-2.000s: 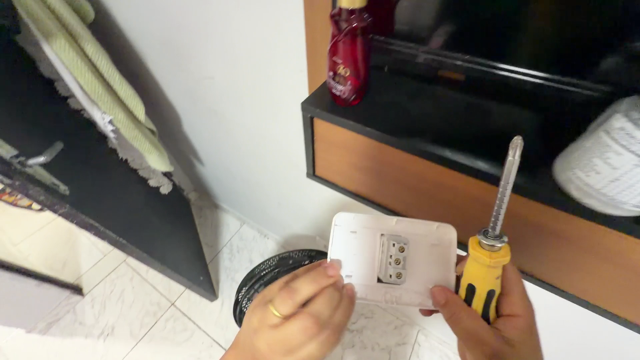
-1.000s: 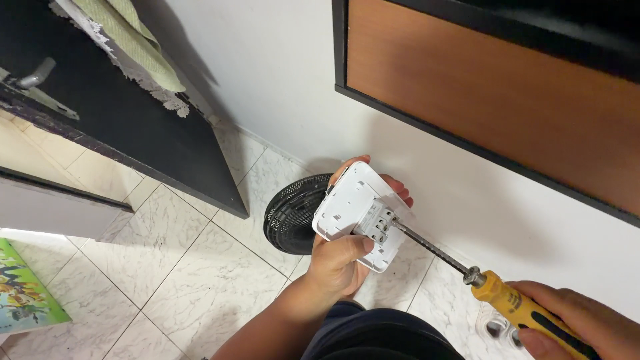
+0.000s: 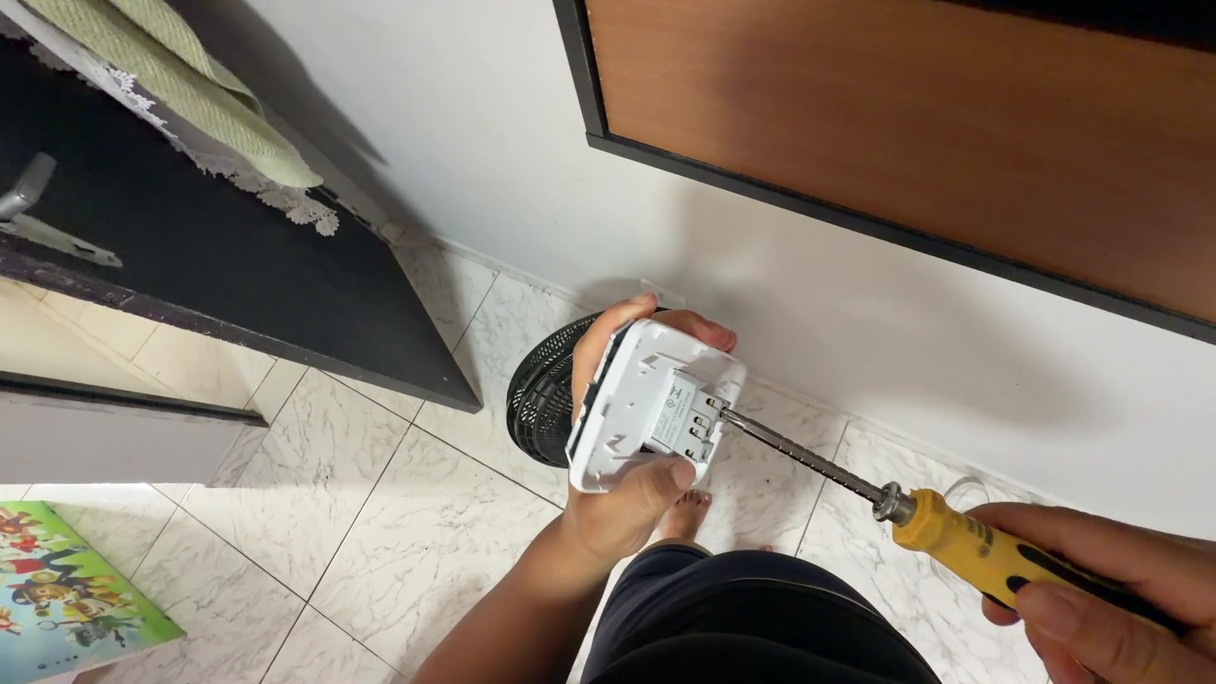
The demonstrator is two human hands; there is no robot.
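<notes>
In the head view my left hand (image 3: 632, 494) holds a white plastic wall plate (image 3: 617, 408), its ribbed back facing up, with the thumb on the lower edge and fingers around the far side. A white electrical module (image 3: 686, 418) with several screw terminals sits in the plate. My right hand (image 3: 1092, 589) grips the yellow and black handle of a screwdriver (image 3: 959, 541) at the lower right. The screwdriver's tip is at the module's uppermost terminal; whether it is seated in the screw is too small to tell.
A round black perforated basket (image 3: 541, 399) stands on the marble-look tile floor behind my left hand. At left is a black door (image 3: 313, 294) with a green towel (image 3: 218, 104). A wood-fronted, black-edged cabinet (image 3: 855, 123) juts from the white wall (image 3: 760, 256). A colourful printed board (image 3: 76, 589) lies lower left.
The wall plate was held in both hands two seconds ago, with the screwdriver upright; now my left hand alone holds it and the screwdriver points at its terminals. The view has swung down toward the floor.
</notes>
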